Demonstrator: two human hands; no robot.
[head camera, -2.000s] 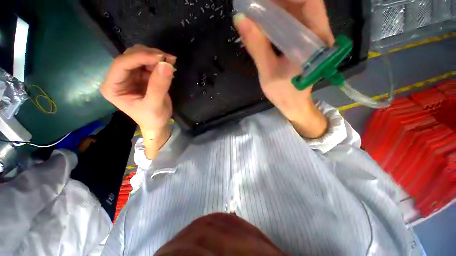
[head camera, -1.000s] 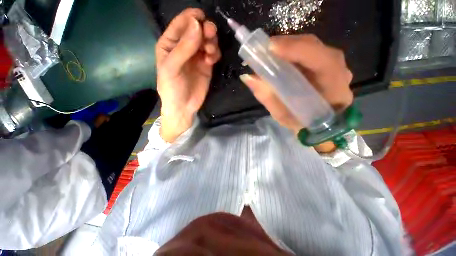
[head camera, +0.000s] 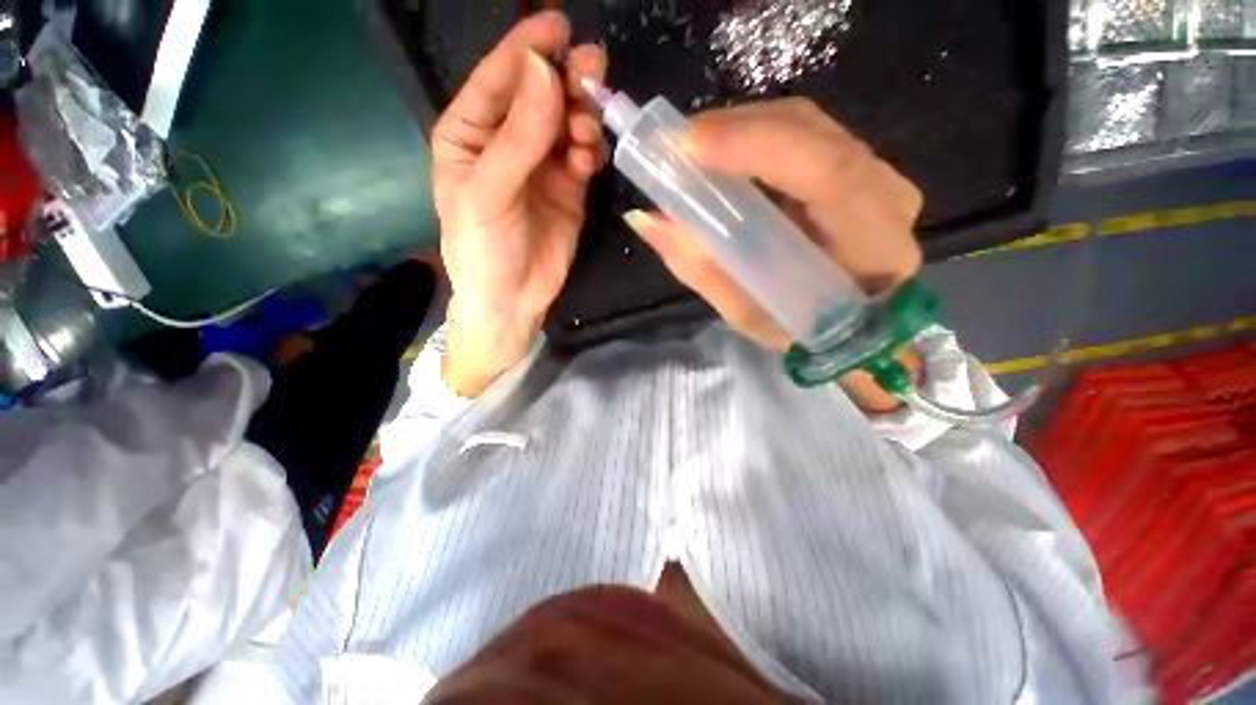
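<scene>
My right hand (head camera: 799, 207) holds a clear dispensing syringe (head camera: 744, 227) with a green winged air adapter (head camera: 868, 335) at its rear. Its small pinkish needle hub (head camera: 616, 105) points up-left, and the tip is at the fingertips of my left hand (head camera: 517, 193). My left thumb and fingers are pinched together on something tiny and dark, too small to make out. The large black tray (head camera: 950, 152) lies beneath both hands. A heap of silvery small metal parts (head camera: 782, 41) is on it, beyond my right hand.
A clear pocketed blister tray (head camera: 1157, 97) is at the upper right. Stacked red trays (head camera: 1157, 510) are at the right. A green bench mat (head camera: 303, 124), a clear bag (head camera: 83, 124) and a yellow wire loop (head camera: 207, 200) are at the left. Another person's white sleeve (head camera: 152, 496) is at lower left.
From two seconds ago, both hands came together and the syringe turned so its needle shows. Over the last second, the needle tip moved left to my left fingertips. The silvery heap came into view.
</scene>
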